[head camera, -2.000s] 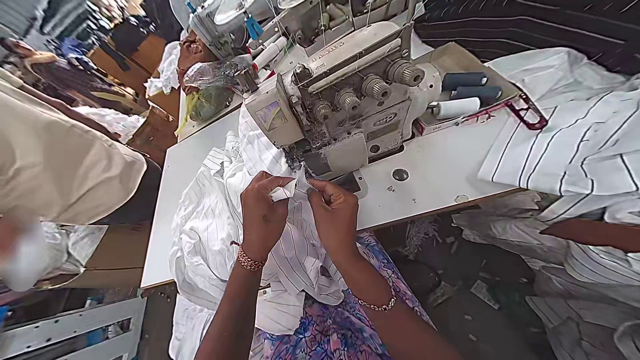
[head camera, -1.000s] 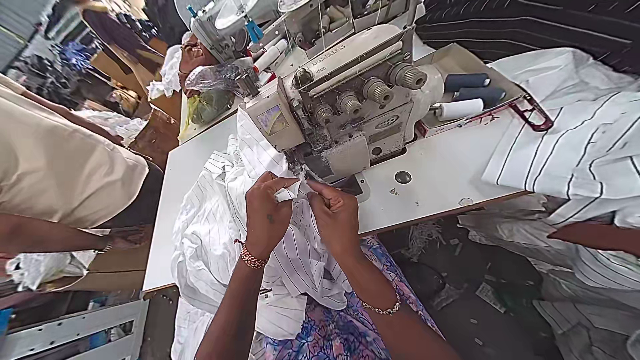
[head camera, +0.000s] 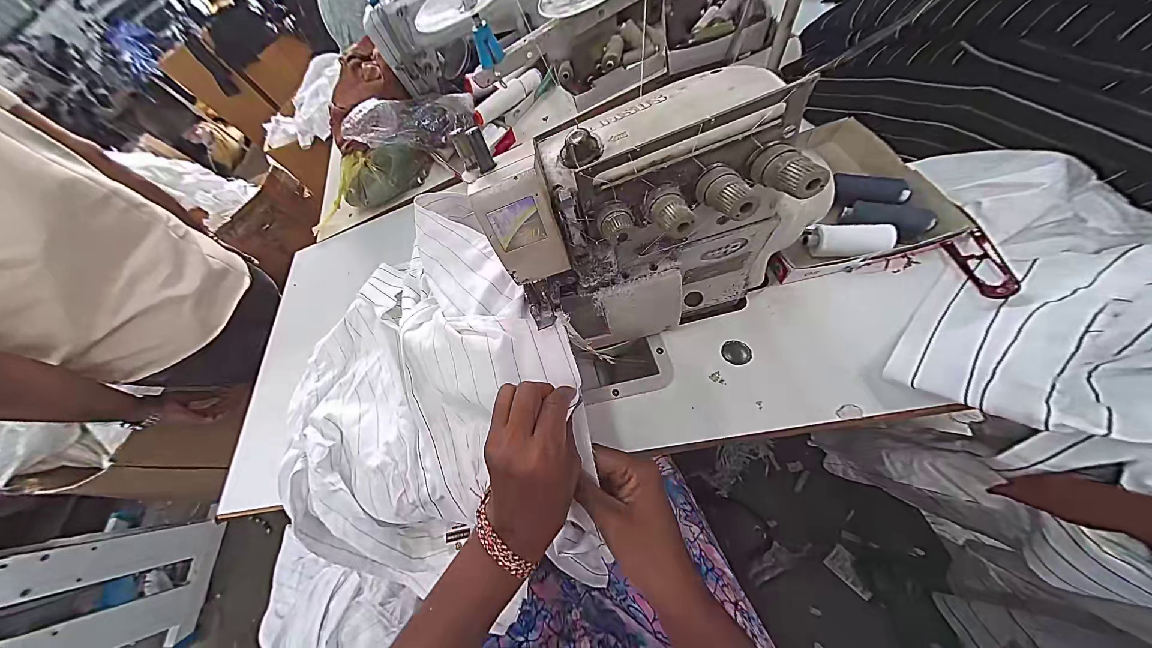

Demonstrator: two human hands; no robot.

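Observation:
White pinstriped fabric (head camera: 423,405) lies bunched over the left part of the sewing table and hangs over its front edge. Part of it runs up to the presser foot (head camera: 542,304) of an overlock sewing machine (head camera: 666,198). My left hand (head camera: 533,450) pinches the fabric's right edge, a little in front of the foot. Lower and to the right, my right hand (head camera: 625,486) holds the same edge between thumb and fingers; its fingertips are partly hidden. Loose thread ends show beside the foot.
A tray (head camera: 936,225) with dark and white thread cones stands right of the machine. Striped white cloth (head camera: 1035,342) lies at the table's right end. A person in a beige top (head camera: 99,261) stands at the left. Another person's arm (head camera: 1080,504) shows at the right.
Both hands have moved down, away from the presser foot, still on the fabric. The fabric edge now stretches between foot and hands. At the left, the other person's arm has come into view.

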